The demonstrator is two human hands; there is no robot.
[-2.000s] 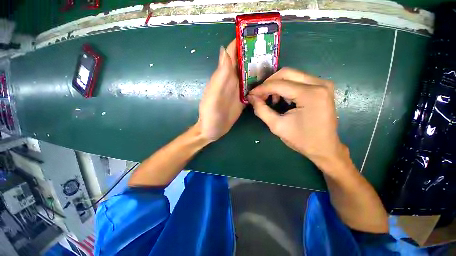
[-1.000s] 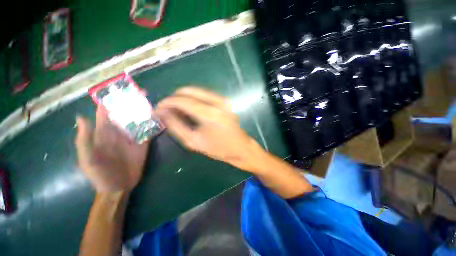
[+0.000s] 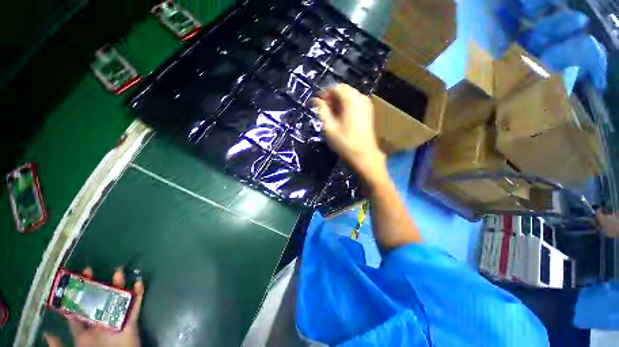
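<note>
A red-rimmed phone body point(image 3: 91, 299) with green and silvery insides showing is held in my left hand point(image 3: 102, 333) at the lower left, above the green bench. My left hand is partly cut off by the bottom edge. My right hand point(image 3: 346, 125) is over the large shiny black blister tray point(image 3: 224, 101), its fingers bent down at a pocket near the tray's right side. The fingertips are blurred, and I cannot tell whether they hold a part.
Several red-rimmed phone bodies point(image 3: 27, 196) lie on the green conveyor beyond the whitish edge rail point(image 3: 58, 237). Open brown cartons point(image 3: 468, 142) stand right of the tray. White-and-red stacked holders point(image 3: 519, 251) are farther right. Another person's blue sleeve point(image 3: 560, 41) shows at the top right.
The view has swung to the right. My right hand has left the phone body and moved over to the black tray. My left hand still holds the phone body.
</note>
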